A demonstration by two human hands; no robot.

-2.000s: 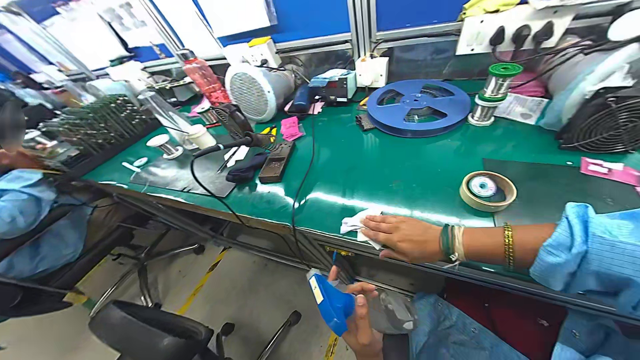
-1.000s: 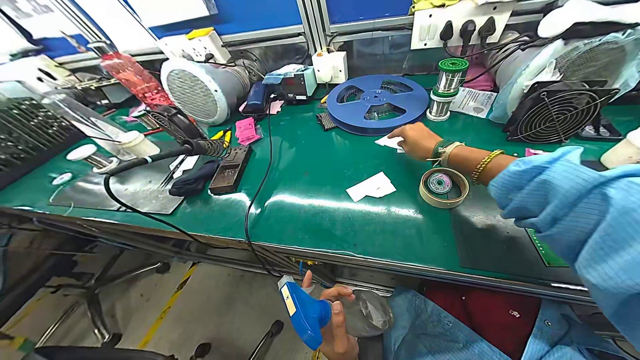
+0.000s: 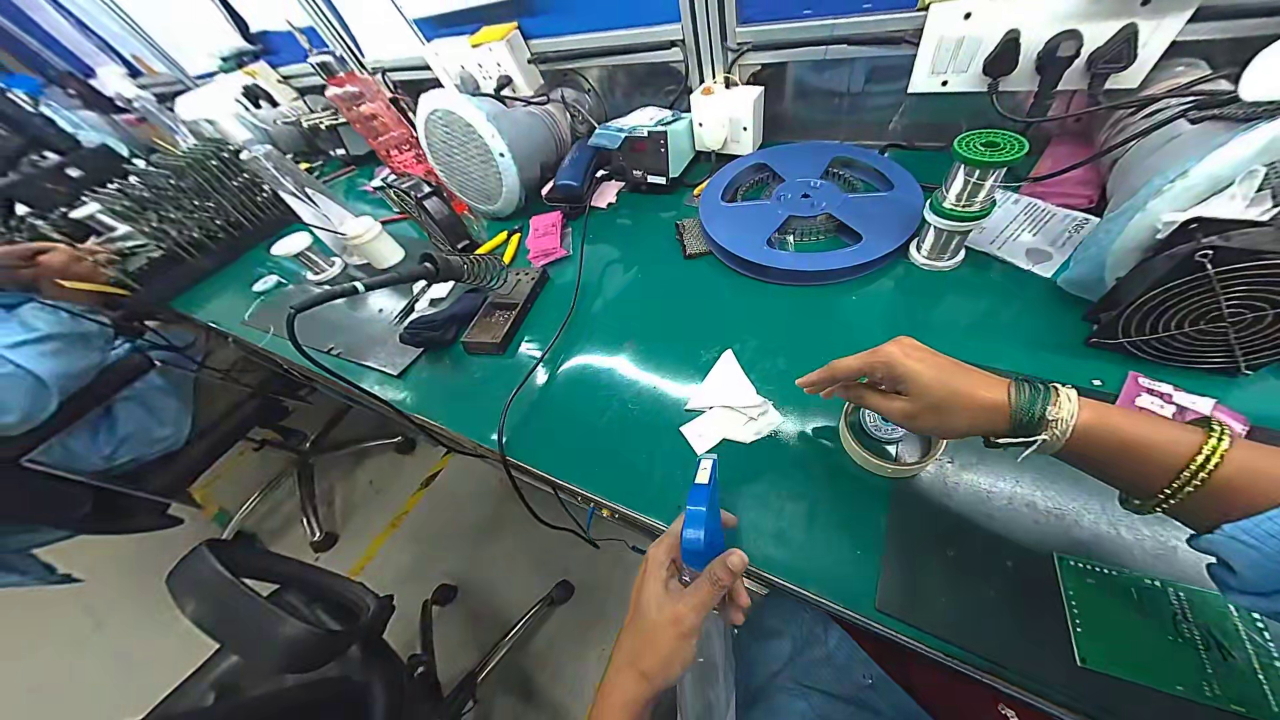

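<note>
My left hand (image 3: 690, 590) is closed around a clear spray bottle with a blue trigger head (image 3: 703, 515), at the table's front edge. The nozzle points at folded white wipes (image 3: 730, 405) lying on the green mat, where a patch of fine droplets shows at their right side. Above the mat, to the right of the wipes, is my right hand (image 3: 890, 385), palm down with fingers extended and nothing in it. Beneath and beside it, a roll of tape (image 3: 892, 462) lies flat with a small round container inside its ring.
A blue component reel (image 3: 810, 205), solder wire spools (image 3: 960, 200) and a black fan (image 3: 1200, 290) stand behind. A soldering iron stand (image 3: 505, 310) and cables lie left. A green circuit board (image 3: 1165, 630) is at front right. Another person sits at far left.
My right hand has moved back from near the blue reel to beside the tape roll, and is empty. The white wipes now lie together; one second ago one was under my right hand.
</note>
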